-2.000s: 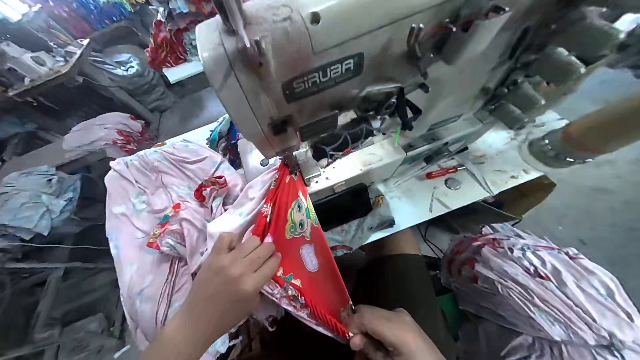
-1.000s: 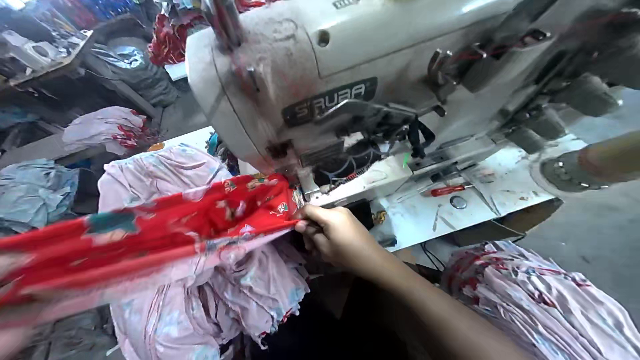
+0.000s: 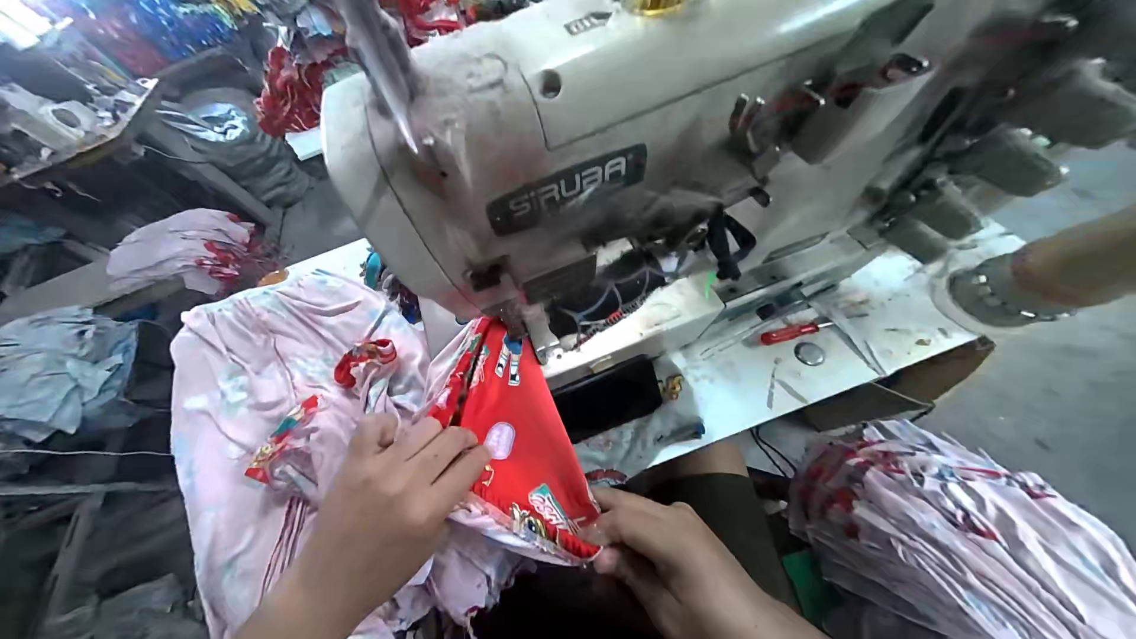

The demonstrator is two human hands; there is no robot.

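A red printed fabric piece point(image 3: 524, 417) with a pale pink edge runs from under the presser foot point(image 3: 541, 333) of a Siruba sewing machine point(image 3: 612, 115) down towards me. My left hand point(image 3: 408, 479) pinches its left edge, fingertips on the red cloth. At its lower right corner, my right hand point(image 3: 657, 541) grips the hem between thumb and fingers. Pale pink printed cloth point(image 3: 240, 382) with small red-trimmed parts lies bunched left of the machine and beneath my left hand. The needle area is partly hidden by the machine head.
On the white machine table point(image 3: 737, 390) lie a red-handled screwdriver point(image 3: 790, 333), a round metal disc point(image 3: 808, 353) and tweezers point(image 3: 856, 342). A bundle of pink and red cloth pieces point(image 3: 958, 532) stands at the lower right. More cloth piles point(image 3: 62, 364) are at the left.
One second ago the red cloth stretched far left, with my right hand beside the presser foot. Now the cloth hangs towards me; my right hand is lower, and my left hand is back near the middle.
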